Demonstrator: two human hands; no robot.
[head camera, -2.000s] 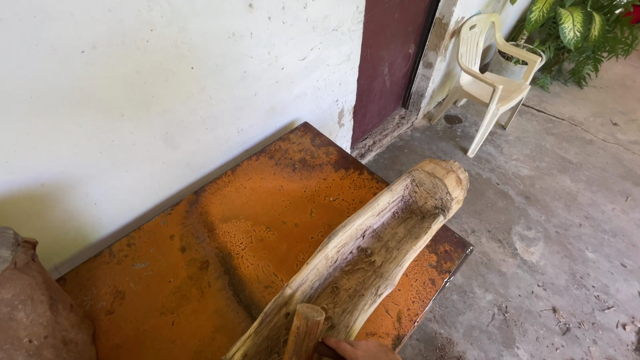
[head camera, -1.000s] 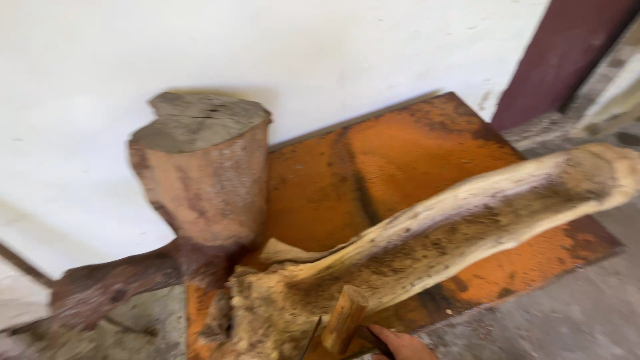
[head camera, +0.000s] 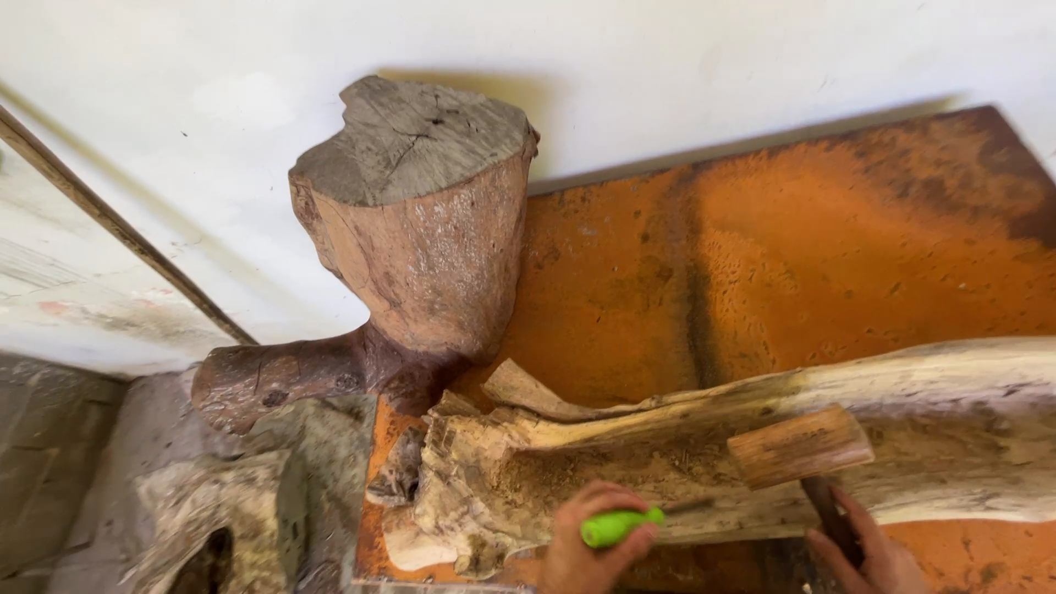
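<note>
A long hollowed log (head camera: 932, 437) lies across the rusty orange tabletop (head camera: 610, 272), its rough, splintered end at the left. Closed around the green handle of a chisel-like tool (head camera: 619, 526), my left hand (head camera: 590, 540) is over the log's near edge. The tool's thin dark shaft points right, and its tip is blurred. My right hand (head camera: 866, 549) grips the dark handle of a wooden mallet (head camera: 800, 445), whose block head is over the hollow. Head and tool are apart.
A thick tree stump (head camera: 437, 247) with a side branch stands at the table's left end, against the white wall. Another rough wood chunk (head camera: 223, 520) is on the concrete floor at lower left. A thin pole (head camera: 124, 231) leans on the wall.
The view has swung left, bringing the stump and the log's splintered end into sight. My left hand with the green-handled tool has come into view, and more of the mallet and my right hand shows.
</note>
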